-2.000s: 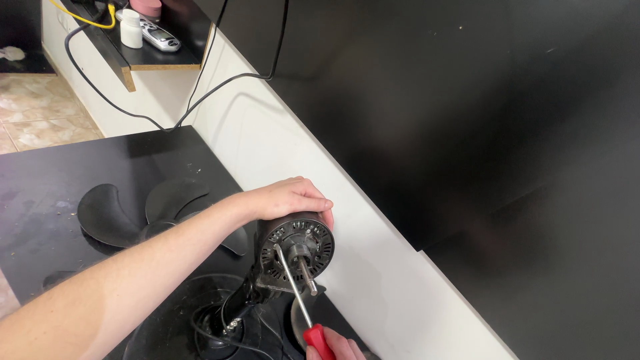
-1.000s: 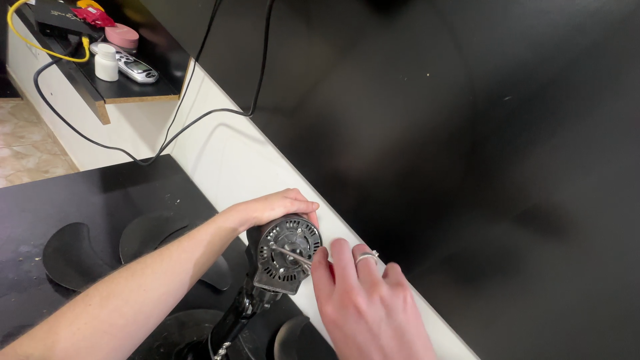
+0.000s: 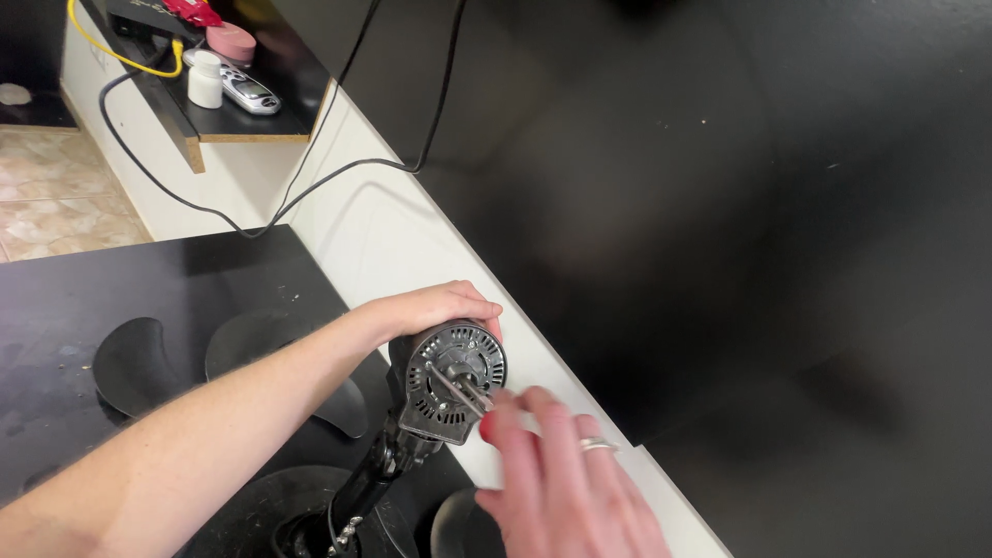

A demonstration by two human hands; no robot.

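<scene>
The round slotted front of a black electric fan's motor housing (image 3: 453, 387) faces up toward me, its metal shaft standing out of the middle. Over the top of the housing lies my left hand (image 3: 442, 310), gripping it. My right hand (image 3: 566, 473), blurred, with a ring on one finger, holds a screwdriver (image 3: 457, 390) with a red handle mostly hidden by the fingers. The screwdriver's tip meets the housing face left of the shaft. Below the housing runs the black fan stand (image 3: 360, 488), tilted, with a cable beside it.
Black fan blades (image 3: 139, 368) lie on the black table (image 3: 232, 256) to the left. A black cable (image 3: 356, 163) hangs across the white wall panel (image 3: 403, 225). The shelf at upper left holds a white bottle (image 3: 204, 80), a remote control (image 3: 249, 91) and a pink round container (image 3: 231, 43).
My right hand has come up over the screwdriver handle, which showed plainly two seconds ago. My left hand stays on the motor housing.
</scene>
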